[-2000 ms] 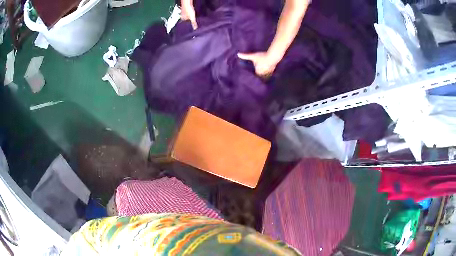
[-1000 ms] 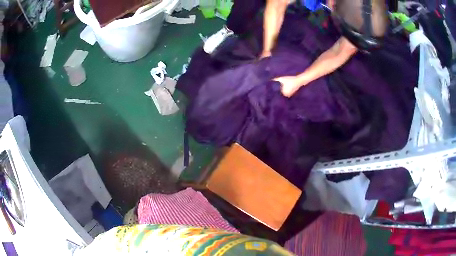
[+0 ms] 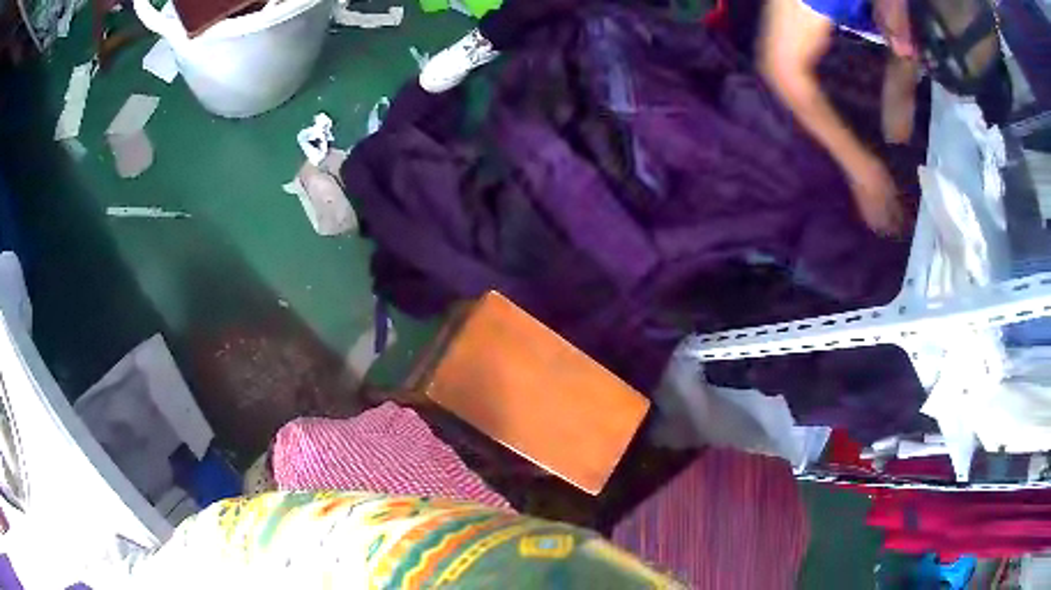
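Neither of my hands is in view. A large loose heap of dark purple garment pieces (image 3: pixel 599 196) lies on the green floor. An orange-brown wooden stool (image 3: pixel 538 394) stands in front of me, at the near edge of the heap. Another person's bare arm (image 3: pixel 847 156) reaches down from the top right over the heap, with the hand at its right side. The contact there is too blurred to tell.
A white tub (image 3: pixel 251 58) with a brown board stands at the upper left, near floor scraps. A perforated metal rack (image 3: pixel 807 334) holding white cloth is at right. A white shoe (image 3: pixel 458 62) shows at the heap's far edge. A striped reddish surface (image 3: pixel 720 524) lies beside the stool.
The other person's arms have moved from the middle of the heap to its right side. The purple pieces are spread differently. The view has shifted a little between frames.
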